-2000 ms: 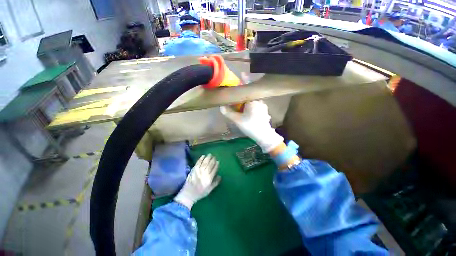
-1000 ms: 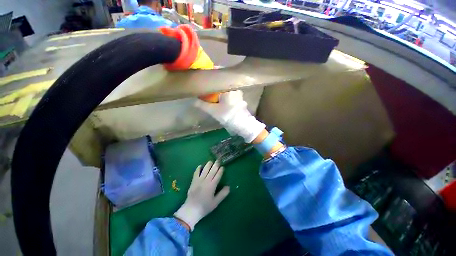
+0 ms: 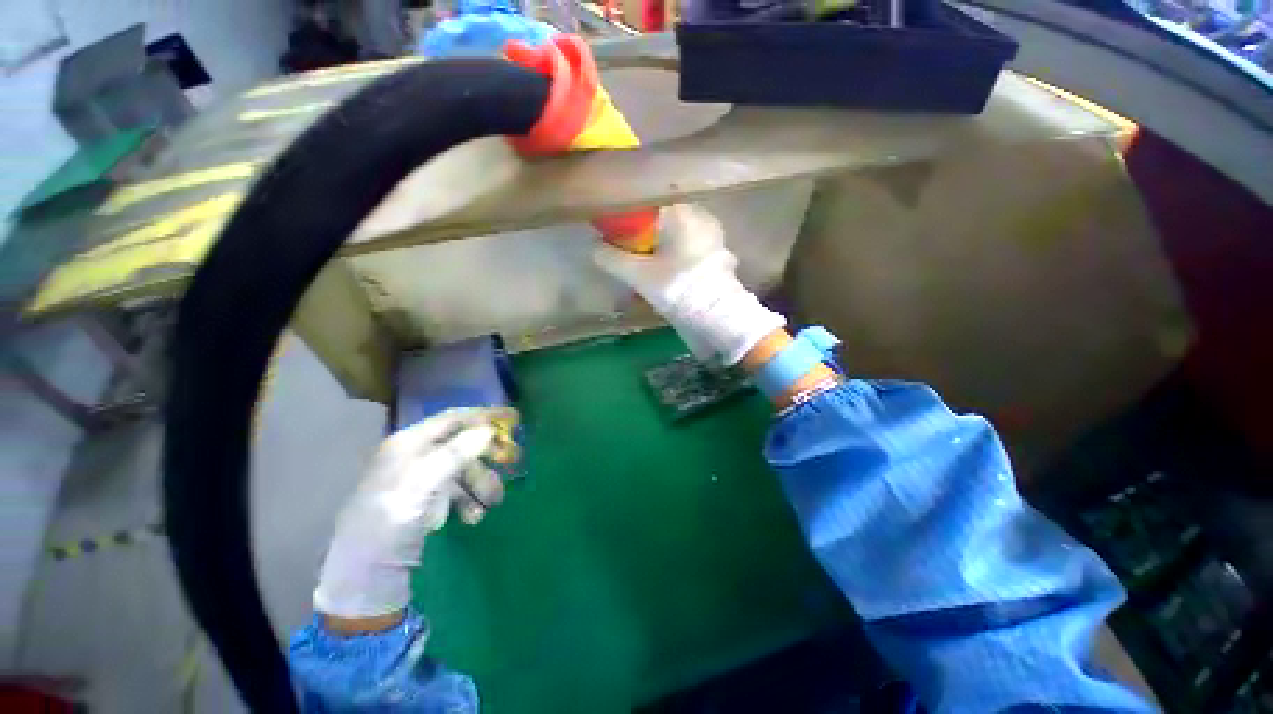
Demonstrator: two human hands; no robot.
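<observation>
My gloved right hand (image 3: 691,286) is closed around the orange-yellow taped handle (image 3: 628,228) of the black hose (image 3: 231,307), below the shelf edge. The nozzle end is hidden. A green circuit board (image 3: 687,386) lies on the green mat (image 3: 614,544), just below my right wrist, which partly covers its right end. My gloved left hand (image 3: 419,495) is raised at the mat's left side, in front of the blue-grey plastic box (image 3: 450,380). Its thumb and fingers pinch a small yellow piece (image 3: 501,438), partly hidden by the fingertips.
The shelf (image 3: 461,195) crosses above the mat, with the hose arching over its left part. A black tray (image 3: 845,59) stands on the shelf. Several boards lie on the dark conveyor (image 3: 1166,544) at lower right. A person's blue sleeve or back (image 3: 482,28) shows behind the shelf.
My left hand has lifted from the mat and moved left, closing its fingers. The yellow piece has left the mat and is in its fingertips. My right hand still grips the handle.
</observation>
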